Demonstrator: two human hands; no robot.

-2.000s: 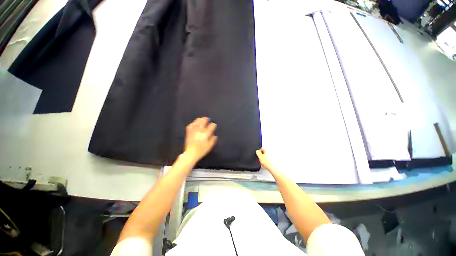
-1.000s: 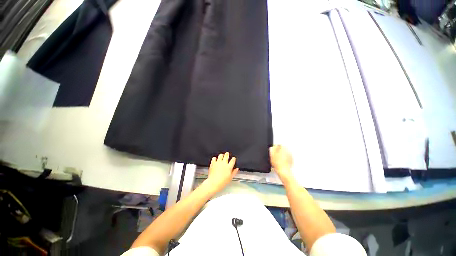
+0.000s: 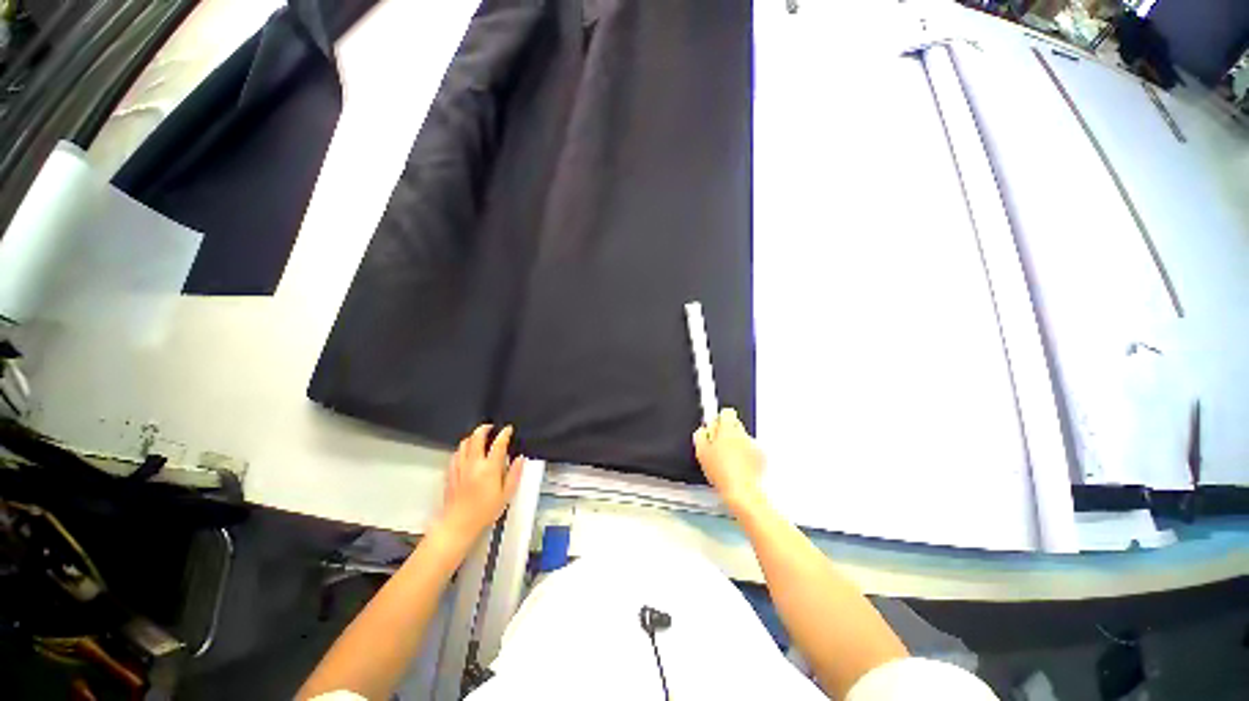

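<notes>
Dark fabric (image 3: 616,247) lies flat in a long strip at the centre, its straight right edge against white paper. My right hand (image 3: 729,449) is closed on the near end of a short white ruler (image 3: 703,359), which lies over the fabric near its right edge and points away from me. My left hand (image 3: 482,479) rests with fingers spread on the fabric's near edge, holding nothing. A silver guide rail (image 3: 514,568) sticks out from under the fabric over the table's near edge, partly hidden by my left hand and arm.
Loose dark fabric (image 3: 267,164) lies at the left, with a white roll (image 3: 48,219) beyond it. A long white tube (image 3: 1007,301) and a white-covered stack (image 3: 1109,274) lie at the right. A blue block (image 3: 553,548) is by the rail.
The white ruler has come into my right hand, over the fabric. My left hand has moved left along the near edge to beside the rail. The view has shifted left.
</notes>
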